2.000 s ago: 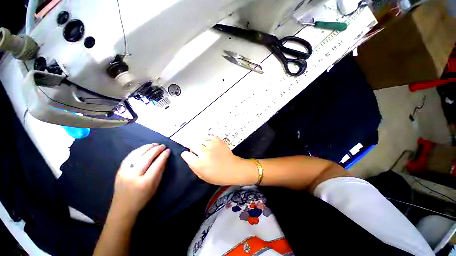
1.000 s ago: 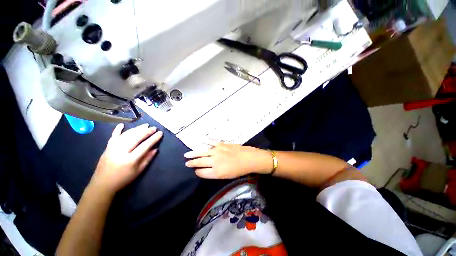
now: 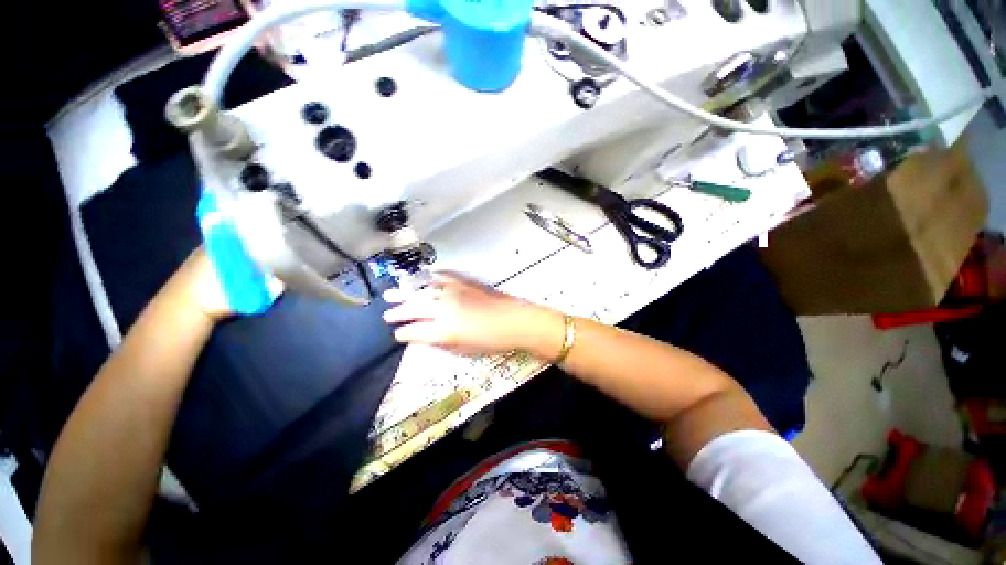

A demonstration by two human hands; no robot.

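Dark cloth (image 3: 292, 359) lies under the left end of the white sewing machine (image 3: 474, 144) and hangs toward the lap. My left hand (image 3: 216, 285) is at the cloth's far left, mostly hidden behind a bright blue plastic piece (image 3: 234, 259) and the machine head; its fingers do not show. My right hand (image 3: 463, 313) lies palm down beside the presser foot (image 3: 410, 258), fingers extended and a little apart, fingertips at the cloth's right edge. I see nothing held in it.
Black shears (image 3: 629, 221), silver snips (image 3: 559, 227) and a green-handled tool (image 3: 717, 190) lie right of the needle. A yellowish ruler strip (image 3: 441, 411) runs along the front table edge. A blue cup (image 3: 485, 44) sits on the machine. A cardboard box (image 3: 883, 237) stands at right.
The view has shifted, showing more of the machine top. My left hand has moved from on top of the cloth to behind the machine head. My right hand has moved up toward the presser foot.
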